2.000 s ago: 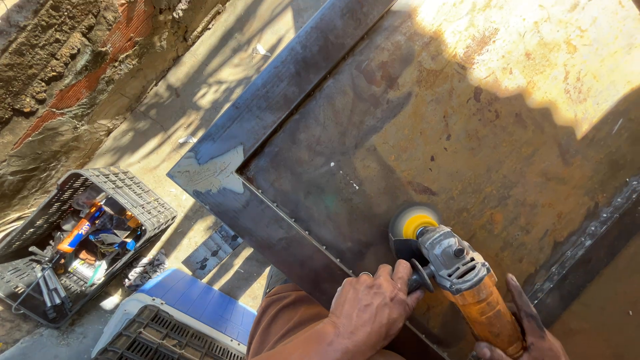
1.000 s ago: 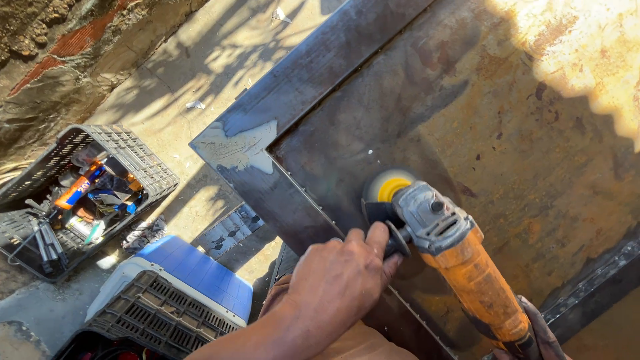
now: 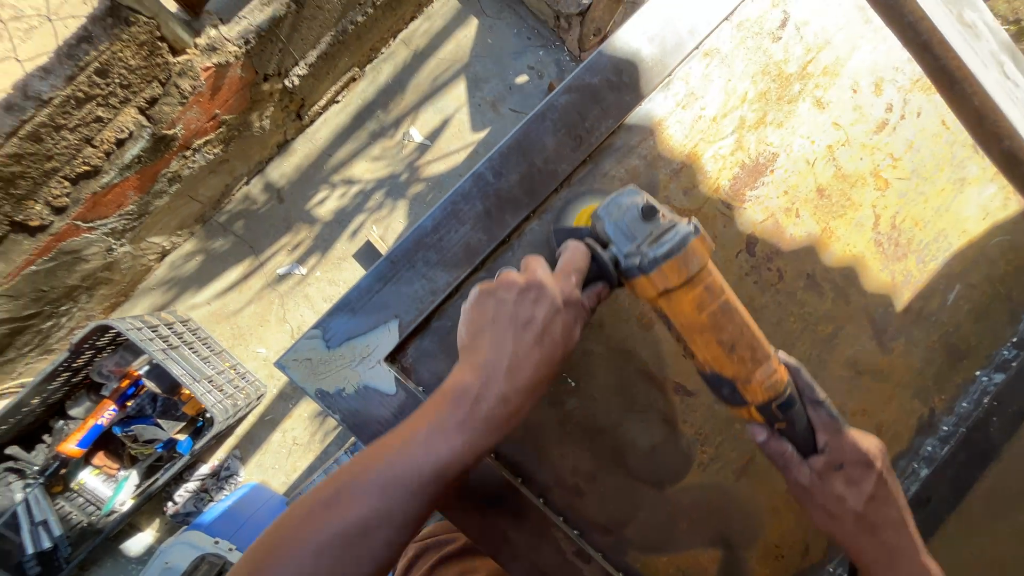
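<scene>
An orange angle grinder (image 3: 704, 304) with a grey gear head lies across the middle of the view. My left hand (image 3: 524, 312) is closed around its black side handle, beside the head. At the rear end of the body, my right hand (image 3: 832, 456) grips the dark tail of the grinder. The disc (image 3: 584, 212), yellow at its centre and blurred at its rim, is at the rusty steel sheet (image 3: 640, 400), close to the inner edge of the steel frame (image 3: 480, 200). Whether the disc touches the metal cannot be told. A pale patch (image 3: 344, 360) covers the frame's corner joint.
A black plastic crate (image 3: 192, 352) with mixed tools stands on the concrete floor (image 3: 320, 208) at lower left, beside a blue-and-white container (image 3: 240, 512). A rough earth and brick wall (image 3: 160, 160) runs along the upper left. A dark bar (image 3: 952, 88) crosses the upper right.
Both hands and the grinder have moved up along the steel sheet, away from the frame's near side and towards its upper-left side. The view has shifted as well.
</scene>
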